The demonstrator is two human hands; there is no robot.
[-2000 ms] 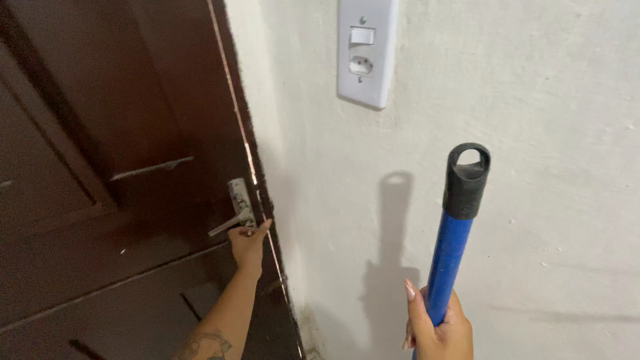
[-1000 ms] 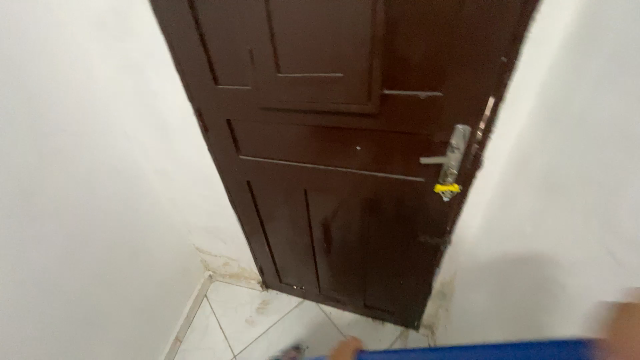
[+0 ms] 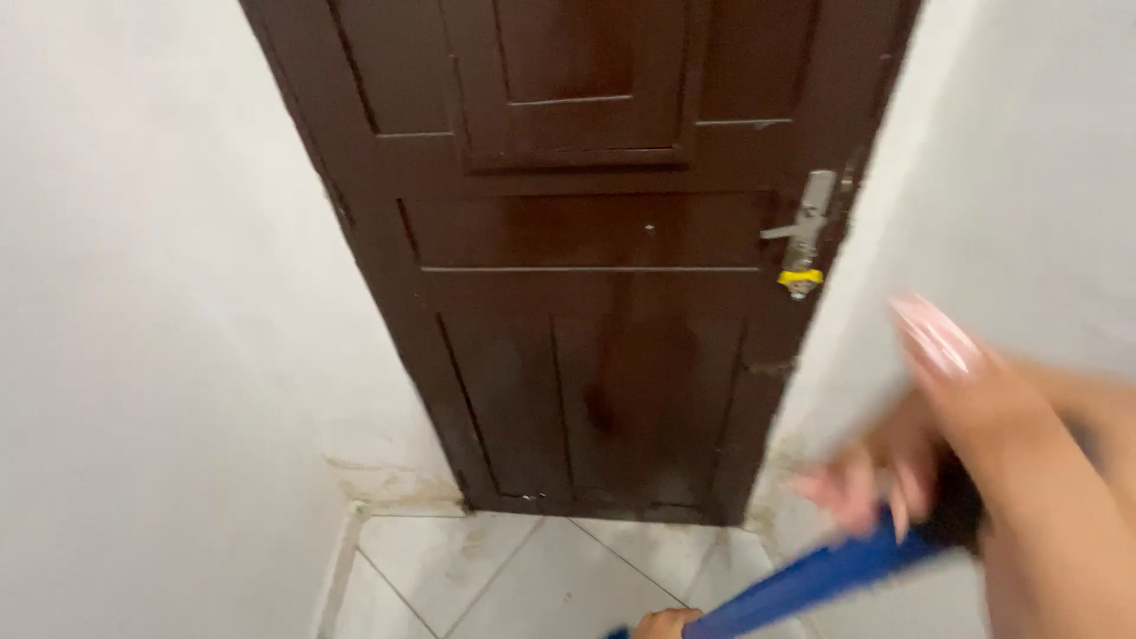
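A long blue pole [image 3: 790, 581] slants from the bottom middle up to the right. Around its black-capped upper end is my right hand [image 3: 1003, 444], large and blurred, with the thumb raised. Lower down, my left hand [image 3: 666, 623] grips the pole at the bottom edge, mostly cut off by the frame. Beyond both hands stands a dark brown panelled door [image 3: 586, 231], closed in its frame. A metal lever handle [image 3: 803, 222] is on its right side, and a yellow key tag [image 3: 800, 280] hangs just below. The pole's lower end is out of view.
White walls rise at the left [image 3: 160, 311] and right [image 3: 1021, 177], close to the door. Pale floor tiles [image 3: 550, 568] lie in front of it. The paint is stained and peeling near the floor by the door's lower left corner [image 3: 390, 479].
My left hand was at the door handle and is now on the pole. The pole, upright two seconds ago, now slants low. The view has swung to face the door.
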